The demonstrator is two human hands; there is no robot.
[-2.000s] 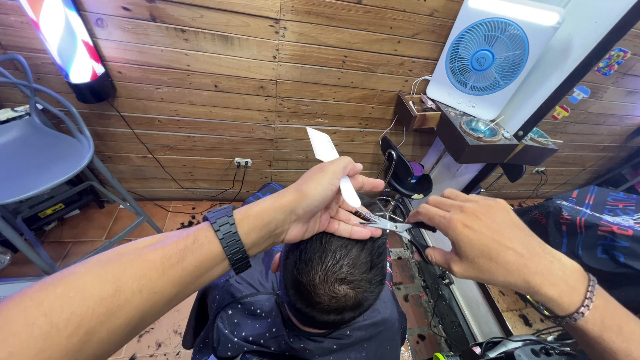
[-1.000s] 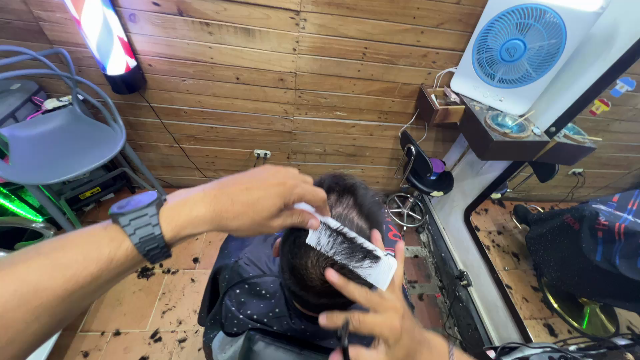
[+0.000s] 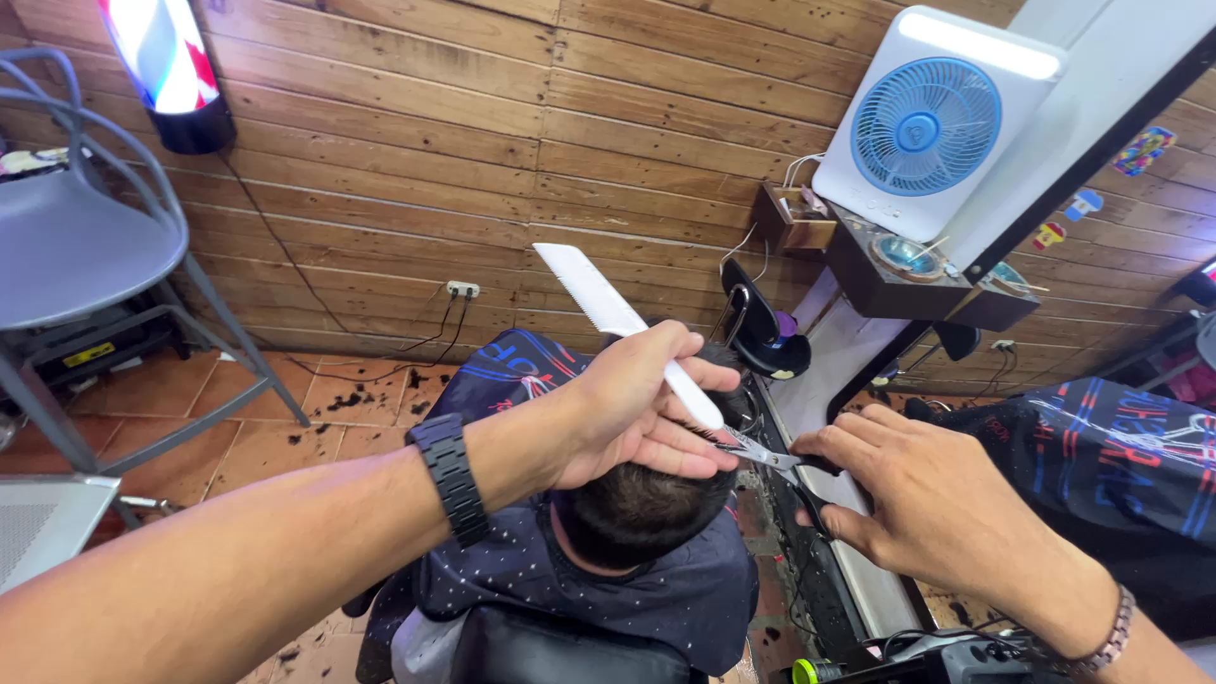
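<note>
A white barber comb (image 3: 591, 288) lies across my left hand (image 3: 632, 413), pinned by the thumb, its toothed end pointing up and left. That hand's fingers rest on the dark hair (image 3: 641, 508) of a seated person who wears a dark dotted cape (image 3: 560, 594). In my right hand (image 3: 917, 489) are haircutting scissors (image 3: 771, 459) with black handles. Their blades reach my left fingertips and the hair there; how far they are apart is hard to tell. A dark watch is on my left wrist and a bracelet on my right.
A mirror frame (image 3: 869, 370) runs along the right. Beyond the head are a shelf (image 3: 888, 285) with a glass bowl (image 3: 907, 258) and a fan (image 3: 926, 123). A grey stool (image 3: 81, 252) stands left, below a lit barber pole (image 3: 166, 71). Cut hair lies on the tiles (image 3: 252, 446).
One second ago the comb lay flat against the hair between both hands. Now it sticks up from my left hand, and my right hand has moved right, with the scissors at my left fingertips.
</note>
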